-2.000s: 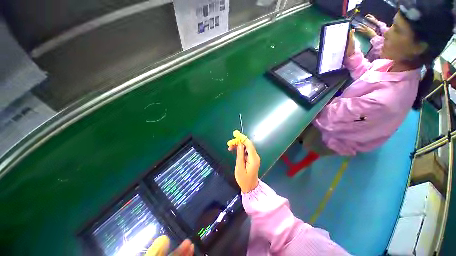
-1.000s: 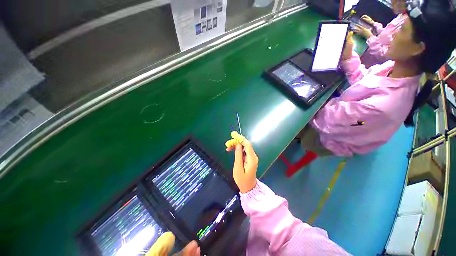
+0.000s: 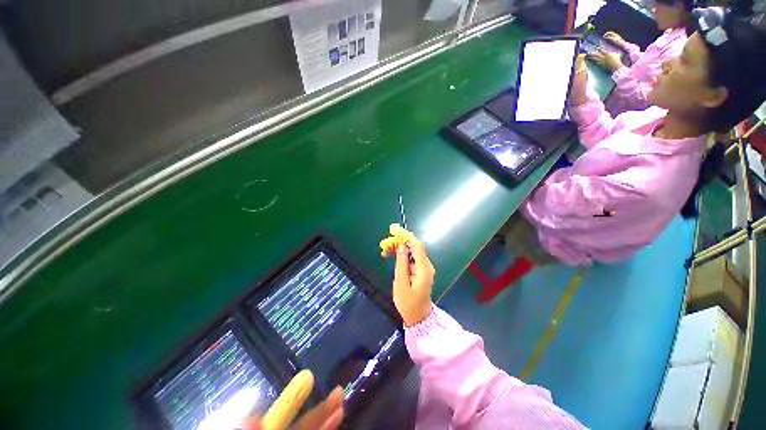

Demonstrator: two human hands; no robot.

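Two tablets lie side by side in a black tray (image 3: 243,312) on the green bench. The right tablet (image 3: 306,304) and the left tablet (image 3: 210,378) both show rows of white and green text; glare covers the left one's lower part. My right hand (image 3: 412,273), with yellow finger cots, holds a thin stylus (image 3: 402,212) upright, above and right of the tray. My left hand (image 3: 304,407), with a yellow finger cot, is blurred and cut off by the bottom edge, over the tablets' near side; whether it holds anything is unclear.
A worker in pink (image 3: 617,180) sits to the right, holding up a tablet with a white screen (image 3: 546,81) beside another tray (image 3: 453,129). Another worker (image 3: 659,60) sits beyond. Papers (image 3: 336,42) hang along the metal-edged back. A red stool (image 3: 504,281) stands on the blue floor.
My left hand has moved up and right over the near edge of the right tablet. My right hand has barely moved. The neighbour's raised tablet has shifted left.
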